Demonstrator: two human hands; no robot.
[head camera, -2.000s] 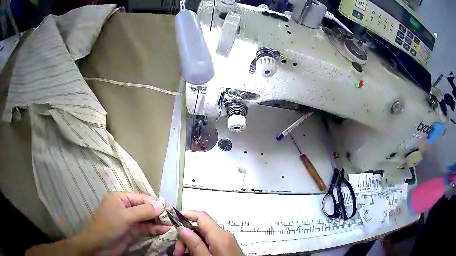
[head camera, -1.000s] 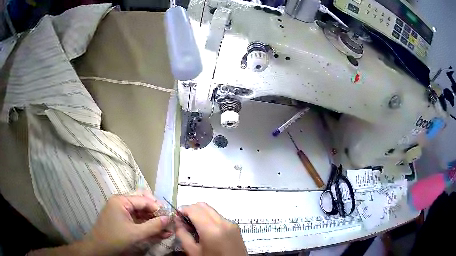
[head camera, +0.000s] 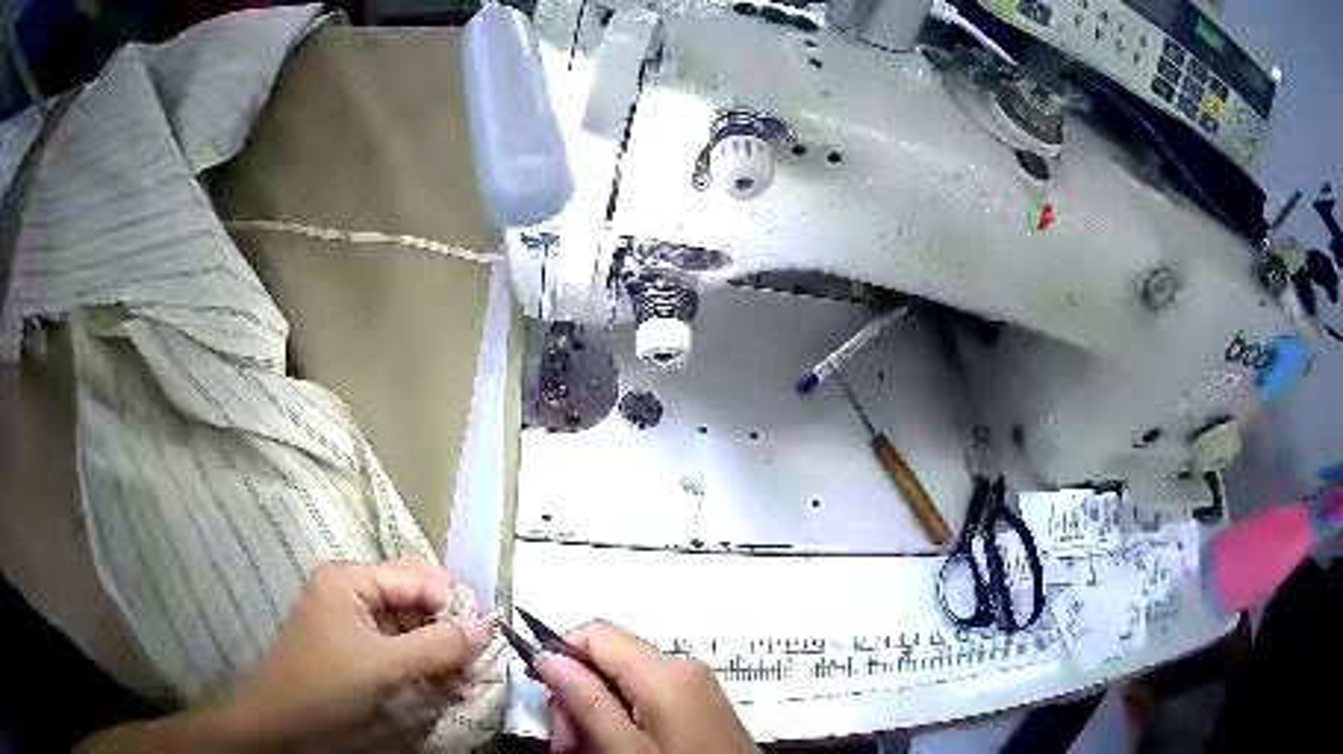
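Note:
My left hand (head camera: 361, 648) pinches the edge of the cream striped cloth (head camera: 221, 471) near the front table edge. My right hand (head camera: 641, 692) holds small black thread snips (head camera: 542, 642), their two pointed blades apart and pointing at the pinched cloth edge. The blade tips are by my left fingertips; whether they touch the cloth is hard to tell. The striped cloth lies over the khaki cloth (head camera: 368, 133), which has a pale seam line across it.
The off-white sewing machine head (head camera: 913, 206) spans the back right, with a pale lamp (head camera: 516, 118) at its left. A pen (head camera: 847, 351), an awl (head camera: 910, 486), black scissors (head camera: 994, 567) and paper slips (head camera: 1112, 567) lie right. A ruler strip (head camera: 825, 657) runs along the front, and a pink object (head camera: 1262, 555) is far right.
The snips have opened and their blades now show clearly beside the cloth edge. My right hand has shifted slightly right and down. The machine and lamp sit slightly further left in the view.

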